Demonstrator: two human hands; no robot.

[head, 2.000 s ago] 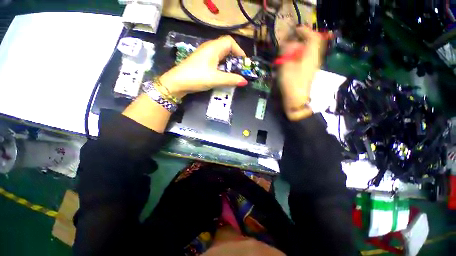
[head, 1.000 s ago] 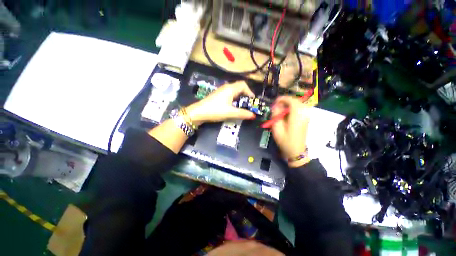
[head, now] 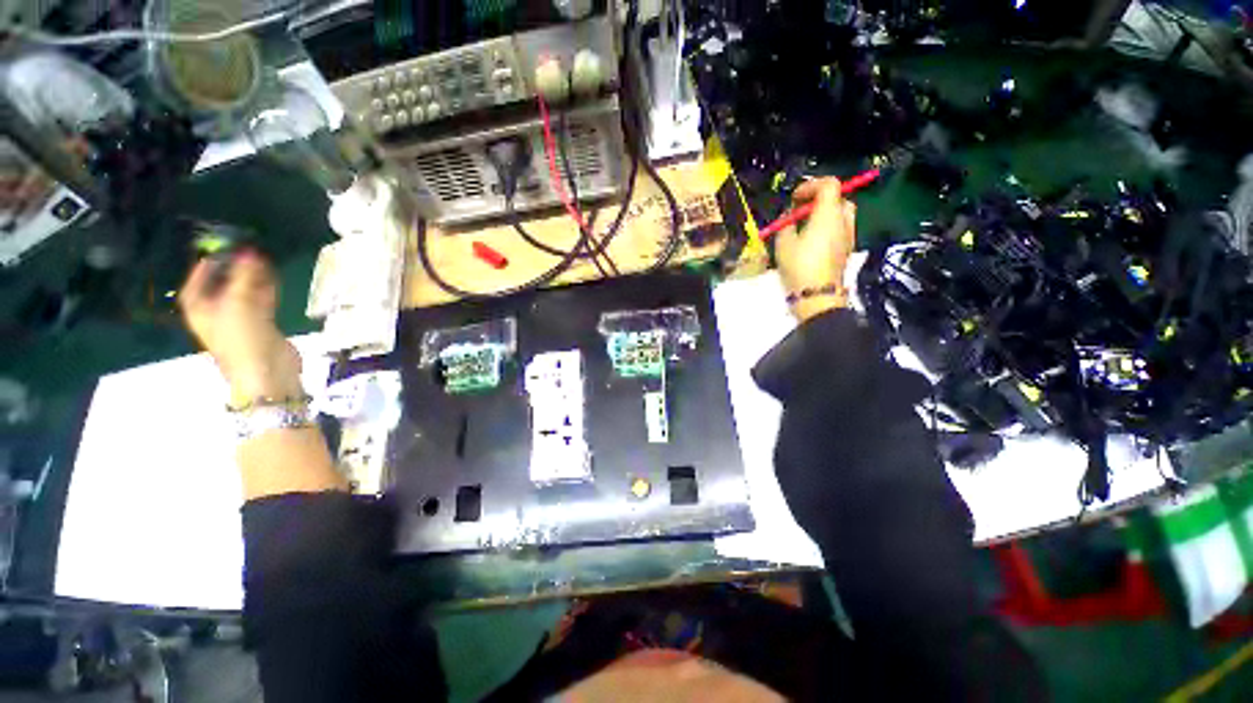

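My left hand (head: 234,309) is raised at the far left, beyond the white sheet, blurred. It is closed around a small dark thing with a yellow-green spot, likely the circuit board (head: 217,247), mostly hidden by the fingers. My right hand (head: 816,245) holds the red test probe (head: 825,205) right of the fixture, over the edge of the white sheet. The black test fixture (head: 605,512) lies in front of me with green contact boards (head: 471,368) at its far edge and a white universal outlet (head: 558,418) in the middle.
The instrument (head: 454,89) stands behind the fixture on a wooden board (head: 550,240), with a loose red clip (head: 489,256) there. A white power strip (head: 360,275) is left of it. Tangled boards with cords (head: 1058,330) lie at right. A white sheet (head: 151,481) lies at left.
My left hand has moved from over the fixture to the far left with the board. My right hand has drawn away from the fixture with the probe. The view has shifted, showing the instrument.
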